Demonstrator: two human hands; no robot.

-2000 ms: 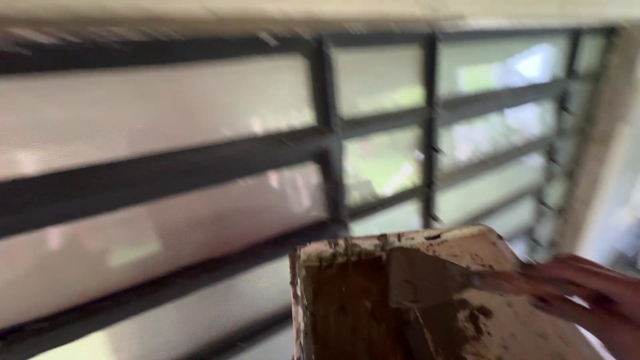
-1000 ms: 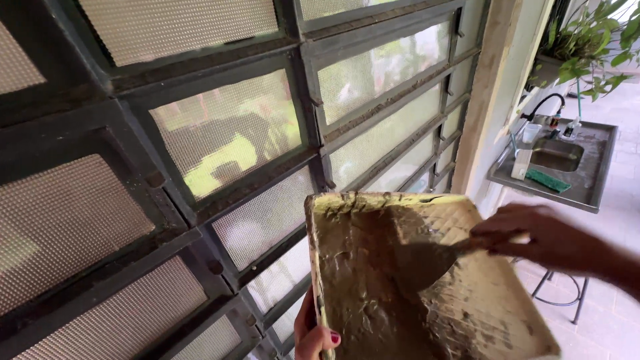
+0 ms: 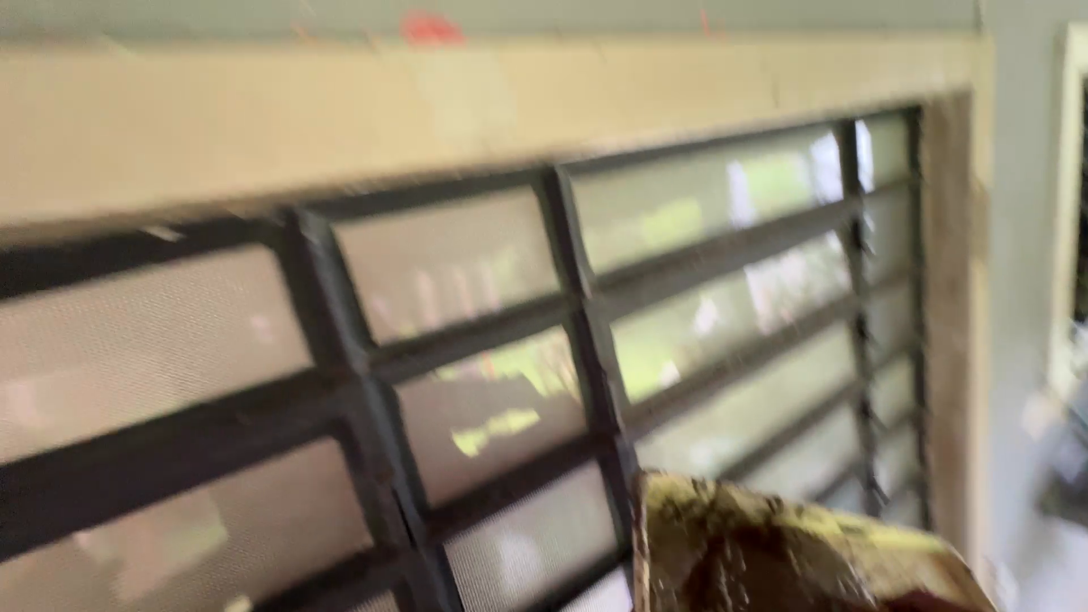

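A cream tray [image 3: 858,535] smeared with wet brown paste stands tilted at the bottom right, its lower part cut off by the frame. At the bottom edge, over the tray, a small blurred reddish patch may be part of my right hand, but too little shows to tell its grip. The putty knife cannot be made out. My left hand lies outside the view.
A dark metal window frame [image 3: 595,340] with textured glass panes spans the view behind the tray. Above it runs a cream lintel [image 3: 476,110] with a red mark. A tan post [image 3: 948,323] and pale wall are at the right.
The view has swung upward from the sink and tray. One second ago my left hand held the tray's edge and my right hand held a putty knife in the paste; both are now largely out of sight.
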